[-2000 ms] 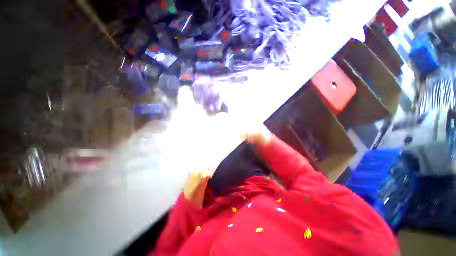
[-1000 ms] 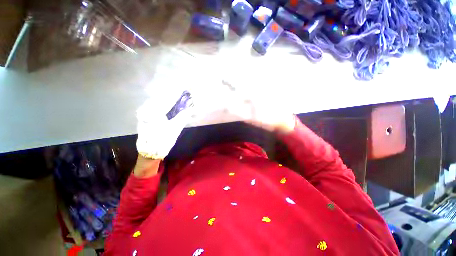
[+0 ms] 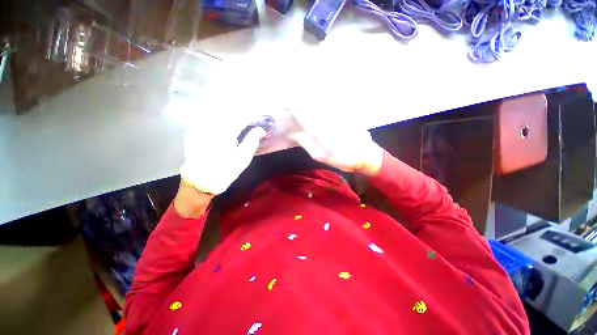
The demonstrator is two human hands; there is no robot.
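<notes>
My left hand (image 3: 219, 147), in a white knitted glove, is closed around a small dark purple item (image 3: 258, 129) at the bench's front edge. It looks like a coiled cable, but glare blurs it. My right hand (image 3: 337, 147), also gloved, lies just right of it with the fingers pointing toward it; glare hides whether it grips anything. A purple-grey block (image 3: 324, 16) lies on the white bench (image 3: 406, 88) beyond the hands. Coiled purple cables (image 3: 488, 29) lie at the back right.
Clear plastic cases (image 3: 78, 49) lie in a brown carton at the back left. Below the bench are a carton of packed units (image 3: 118, 229) at left, brown cartons (image 3: 458, 163), a pink-red stool (image 3: 522, 134), a blue crate (image 3: 514, 265) and a grey machine (image 3: 556, 262) at right.
The view has swung round and shifted, and the cable heap now sits higher in the picture. My left hand stays on the dark item, and my right hand is still beside it.
</notes>
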